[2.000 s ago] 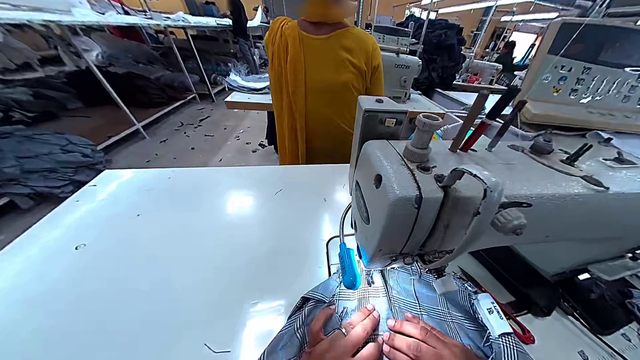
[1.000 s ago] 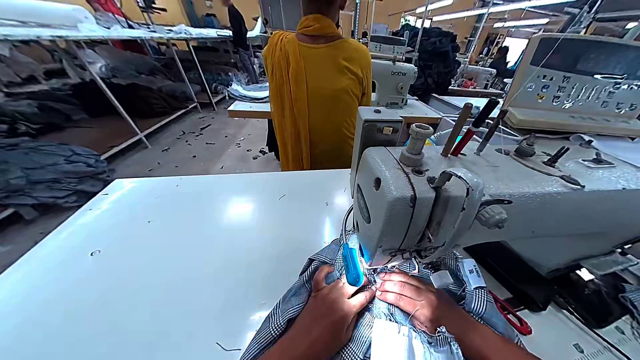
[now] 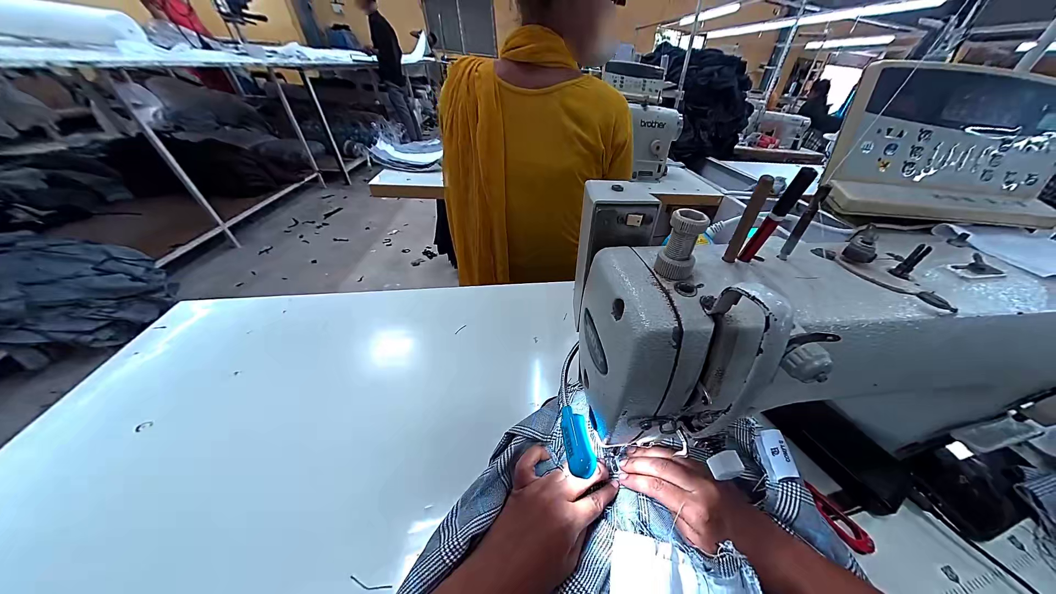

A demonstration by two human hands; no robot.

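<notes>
Both hands lie on a grey and blue checked cloth garment [image 3: 462,516] below the head of an industrial sewing machine [image 3: 635,330]. My left hand [image 3: 554,503] presses the cloth just left of the needle area, its fingertips beside a blue lamp [image 3: 577,441] on a bendable stalk. On the right, my right hand [image 3: 681,495] rests with fingers stretched over the cloth, fingertips close to those of the left. A white label [image 3: 777,455] shows on the cloth. White fabric [image 3: 648,565] lies between the forearms. The machine head hides the needle.
A white tabletop [image 3: 272,412] with thread scraps extends left. Red-handled scissors [image 3: 850,528] lie at the right. Pens [image 3: 771,219] stand on the machine near a control panel [image 3: 949,140]. Ahead, a person in yellow [image 3: 553,157] faces another machine; garment piles [image 3: 74,289] are at the far left.
The fingers of both hands have come up closer to the machine head than two seconds ago. The cloth has shifted and bunched, and white fabric now shows between the forearms.
</notes>
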